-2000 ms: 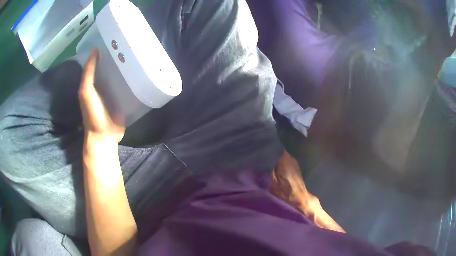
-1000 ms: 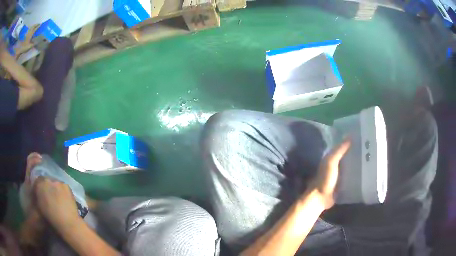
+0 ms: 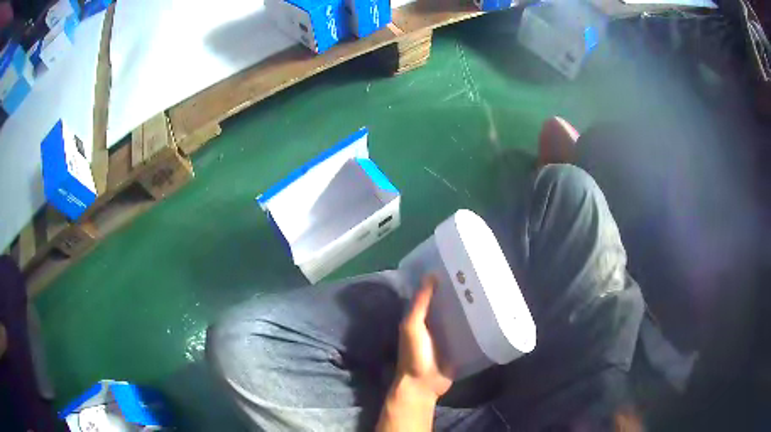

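Observation:
The assembled unit, a white oval cover (image 3: 499, 291) closed on a frosted translucent tub (image 3: 456, 325), is held above my lap. The cover faces right, with two small dark round holes on its side facing the hand. My left hand (image 3: 420, 346) holds the tub from its lower left side, thumb along the wall; its other fingers are hidden behind the tub. A small blurred skin-coloured patch (image 3: 627, 419) shows at the bottom edge at right, perhaps my right hand; its state cannot be made out.
An open white retail box (image 3: 342, 215) with blue edges lies on the green floor beyond my knee. Another open box (image 3: 101, 413) is cut off at bottom left. A wooden pallet (image 3: 245, 89) with white sheets and blue-white boxes runs across the upper left. A white box (image 3: 558, 38) stands at top right.
The view has swung back left and up since one second ago, so the unit and open box sit further left in it. My left hand keeps hold of the unit, which is now tilted.

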